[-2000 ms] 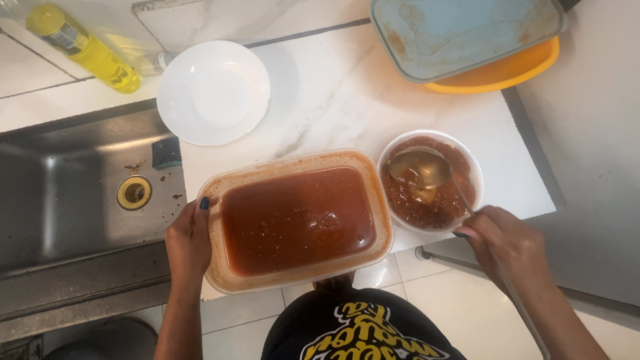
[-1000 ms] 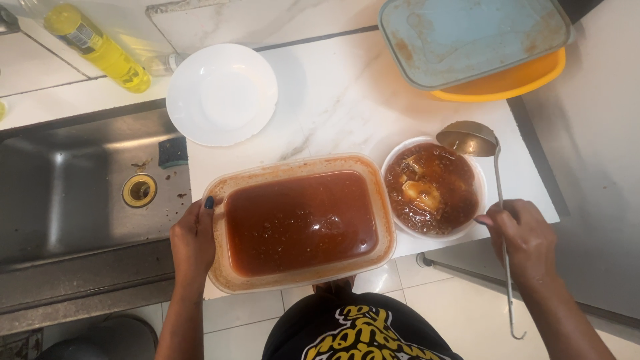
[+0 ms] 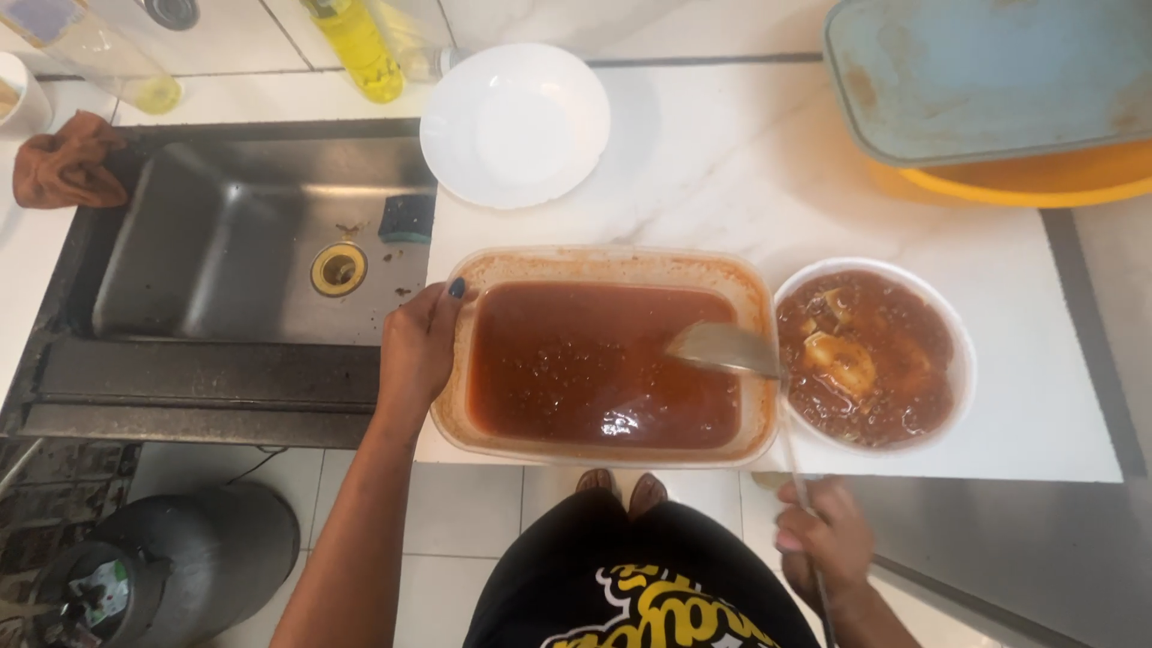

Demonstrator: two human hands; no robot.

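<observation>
My left hand (image 3: 421, 346) grips the left rim of a rectangular plastic container (image 3: 621, 457) that holds red-brown sauce (image 3: 576, 360). In my right hand (image 3: 823, 531), below the counter's front edge, is the handle of a metal ladle (image 3: 727, 349). The ladle's bowl is slightly blurred and hangs over the right part of the container. Directly to the container's right stands a round white bowl (image 3: 965, 378) of the same sort of sauce, with pale solid pieces (image 3: 841, 364) in it.
A white plate (image 3: 515, 126) lies behind the container. A stained blue-grey lid (image 3: 990, 81) rests on an orange basin (image 3: 999, 184) at the back right. To the left are a steel sink (image 3: 225, 252) with a sponge (image 3: 407, 219), a brown cloth (image 3: 72, 162) and a yellow bottle (image 3: 364, 54).
The ladle was in the round bowl, then rose to its upper right rim; now it is over the rectangular container. My right hand has moved left and lower. The view has shifted.
</observation>
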